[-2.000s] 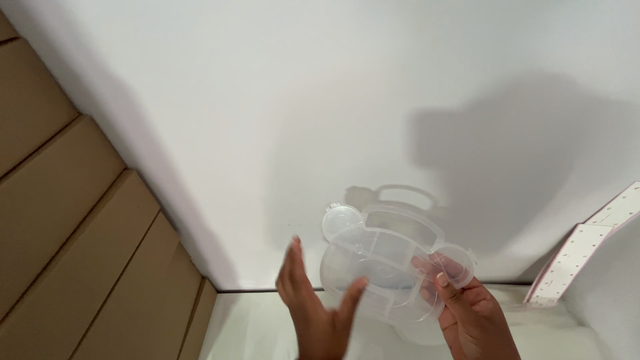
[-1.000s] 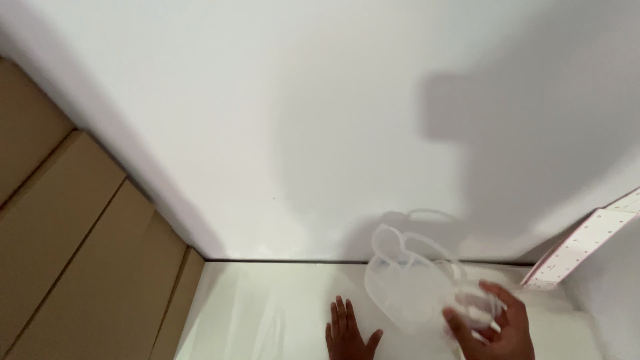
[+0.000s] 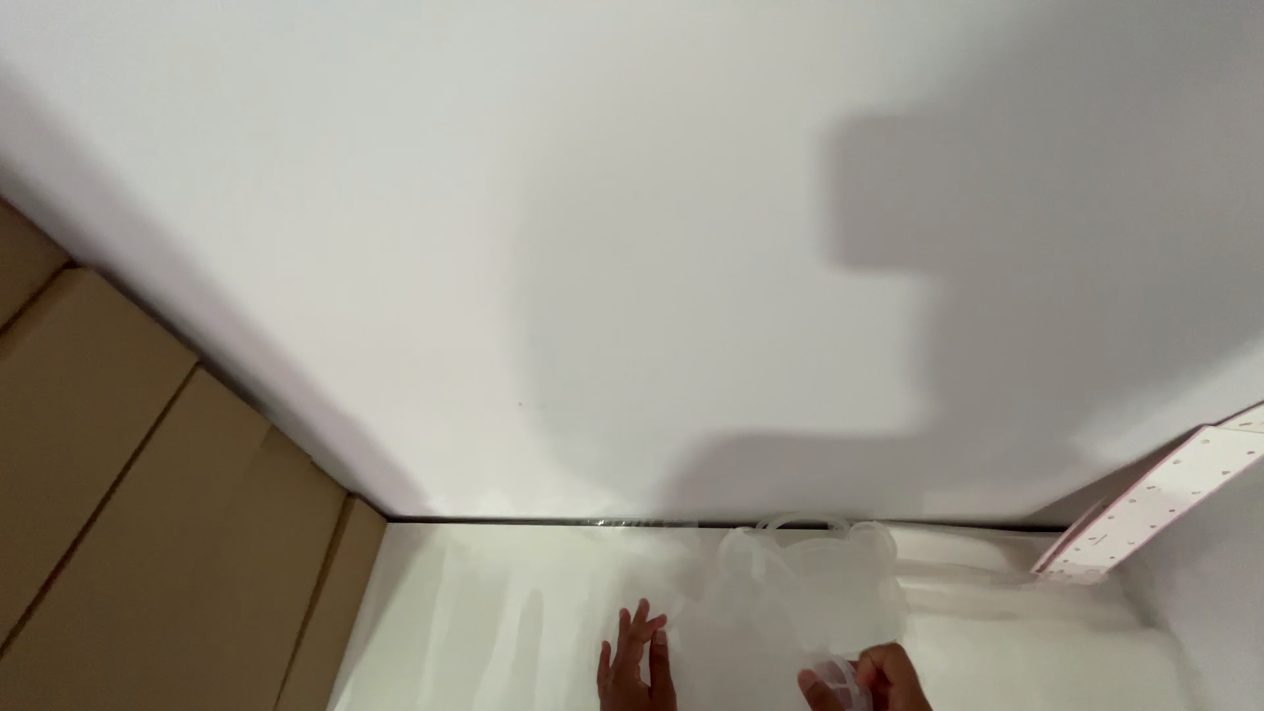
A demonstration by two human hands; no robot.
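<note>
A translucent plastic container [image 3: 810, 588] with rounded ears and a loop handle stands near the wall at the back of the white surface. My right hand [image 3: 869, 676], at the bottom edge of the view, pinches a small clear round plastic piece [image 3: 839, 681] between thumb and fingers, just below the container. To the left, my left hand [image 3: 637, 662] is held with its fingers spread and nothing in it. Blur hides the container's details and whether the small piece touches it.
Stacked brown cardboard boxes [image 3: 188, 494] line the left side. A white wall [image 3: 642, 247] rises behind the white surface [image 3: 474, 612]. At the right, a white patterned box or panel with pink edges [image 3: 1145, 513] leans against the wall.
The container was in my right hand two seconds ago; now it stands by the wall, with the hand below it on a small clear piece. My left hand has moved away from the container. The view has shifted upward.
</note>
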